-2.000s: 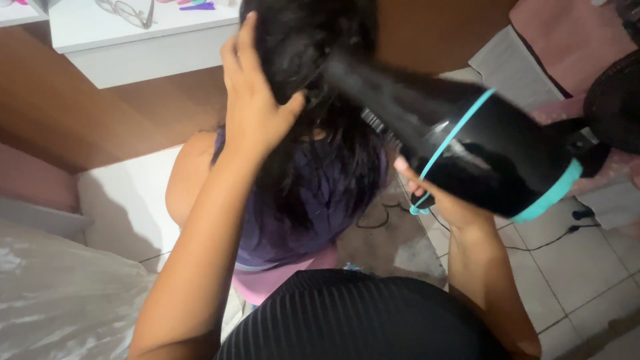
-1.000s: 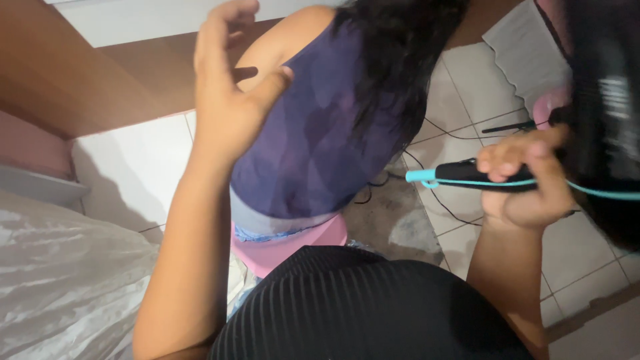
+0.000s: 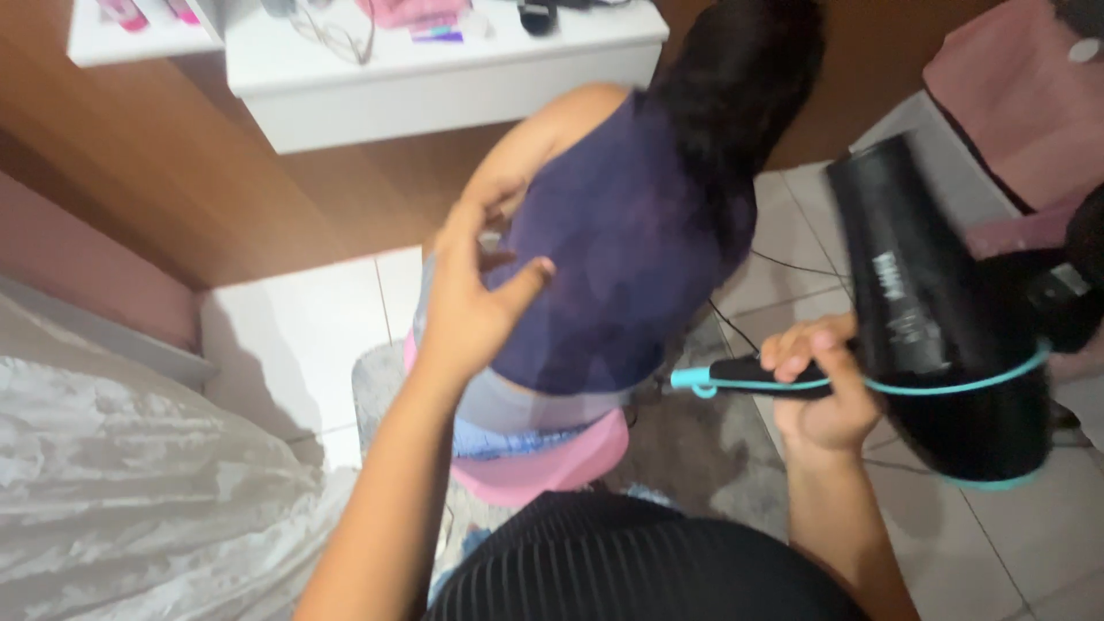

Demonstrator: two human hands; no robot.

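Observation:
A person in a dark purple sleeveless top [image 3: 604,267] sits on a pink seat [image 3: 552,466], back towards me and leaning to the right. Their long dark hair [image 3: 733,86] hangs over the right shoulder. My left hand [image 3: 483,293] is by the left side of the person's back, fingers spread, with nothing in it; whether it touches the top I cannot tell. My right hand [image 3: 819,379] grips the handle of a black hair dryer [image 3: 931,310] with turquoise trim, to the right of the person. The nozzle points up, away from the hair.
A white vanity table [image 3: 448,95] bears eyeglasses [image 3: 332,34], a pink cloth and small items. White sheer fabric [image 3: 129,483] hangs at the left. A pink-covered chair [image 3: 1018,112] stands at the right. Dark cords cross the tiled floor beside a grey rug [image 3: 699,431].
Two seconds ago my left hand was on the hair and the dryer's nozzle was against it. Both have come away from the head, and the dryer has swung to the right, nozzle up.

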